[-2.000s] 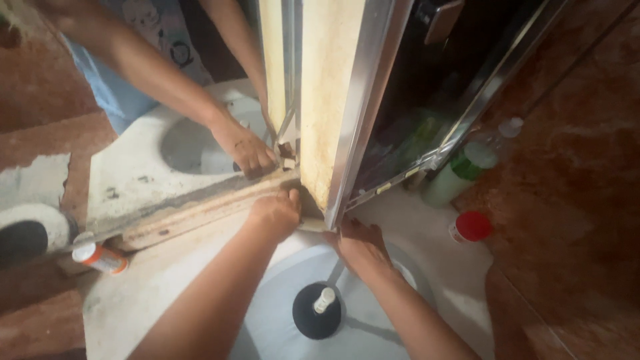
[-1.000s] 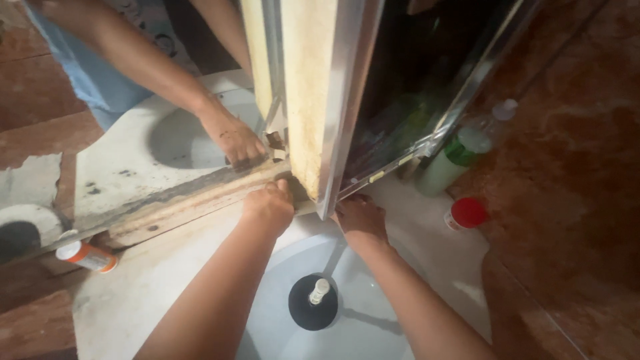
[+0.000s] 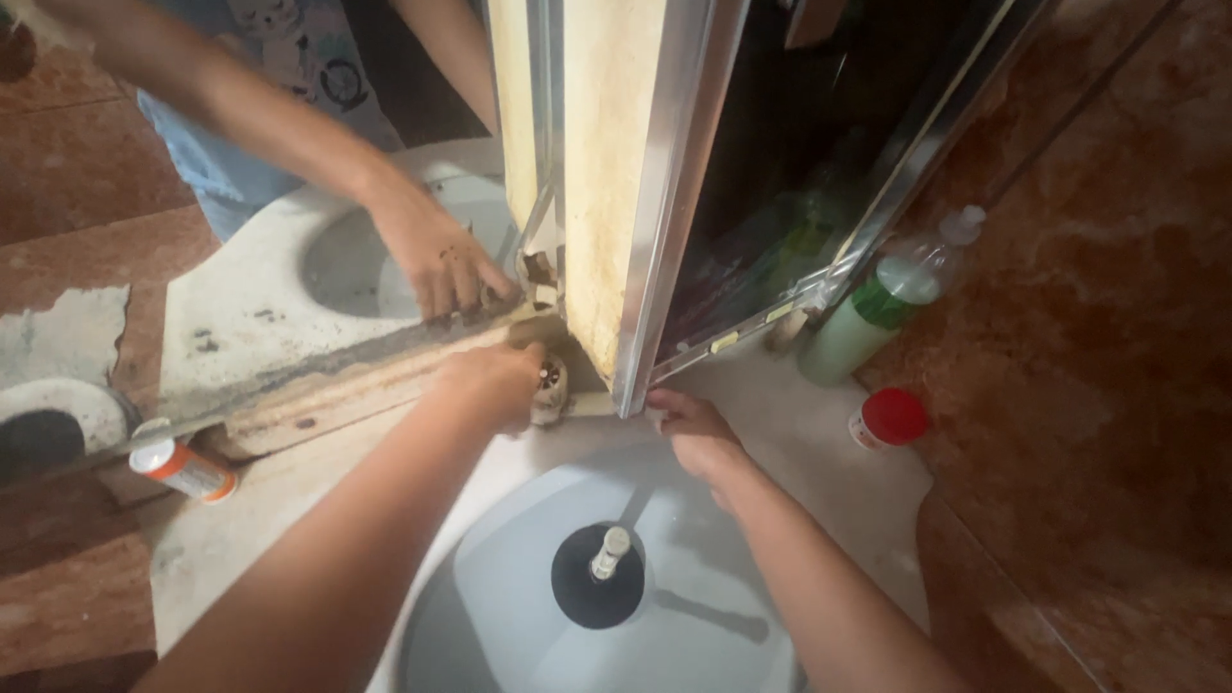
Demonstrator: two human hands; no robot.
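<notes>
My left hand [image 3: 496, 380] is at the lower frame of a mirror [image 3: 289, 221], its fingers curled beside a small round stained part [image 3: 551, 380]; whether it grips that part is hidden. The part lies left of the cabinet's bottom corner, over the basin's back rim. My right hand [image 3: 693, 428] has its fingertips at the lower end of the metal edge of a cabinet door [image 3: 643, 289]; what they hold, if anything, cannot be told. Behind the door edge is a yellowed inner panel [image 3: 606, 173]. The mirror reflects an arm and hand.
Below my hands is a pale basin [image 3: 520, 577] with a black rubber plunger [image 3: 597, 577] in it. A white-and-orange container [image 3: 188, 470] leans at the left. On the right stand a red-lidded jar [image 3: 890, 419] and a bottle of pale green liquid [image 3: 857, 322].
A round stained part now shows beside my left hand at the frame's corner, where it was not visible before. My right hand stays near the door's lower end.
</notes>
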